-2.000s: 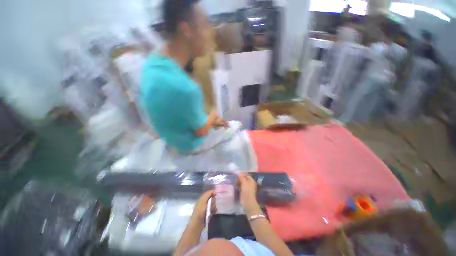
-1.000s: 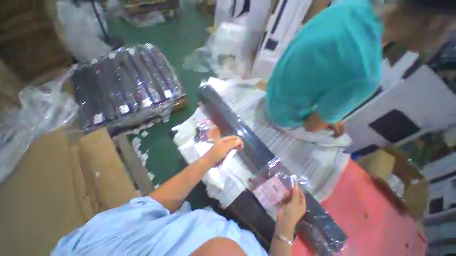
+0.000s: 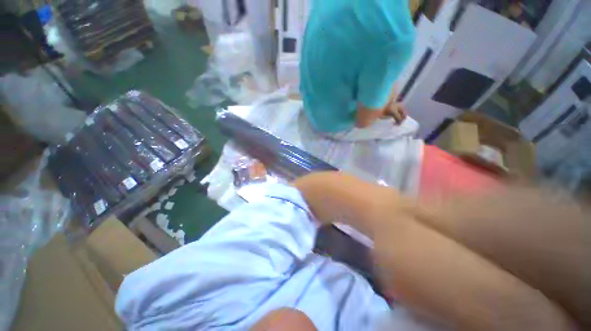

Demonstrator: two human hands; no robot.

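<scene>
A long dark bar in a glossy clear sleeve [image 3: 278, 147] lies diagonally across the table; my blurred bare forearms hide its near end. A small clear pack with reddish-orange contents [image 3: 251, 172] lies beside the bar on white sheets. A black flat block [image 3: 347, 244] shows partly below my arm at the near table edge. My forearms reach toward the lower right and run out of the picture. Neither of my hands can be seen, nor anything they may hold.
A person in a teal shirt [image 3: 353, 61] stands across the table, by stacked white sheets [image 3: 369, 155] and a coral-red sheet [image 3: 447, 171]. A film-wrapped bundle of dark bars [image 3: 126, 152] is at left, above brown cardboard [image 3: 65, 284]. An open carton [image 3: 518, 152] and tall white cartons [image 3: 483, 55] stand behind.
My left arm has swung from the bar across to the right, and both hands have left the picture. The pink-white labelled pack from my right hand no longer shows. The view has shifted.
</scene>
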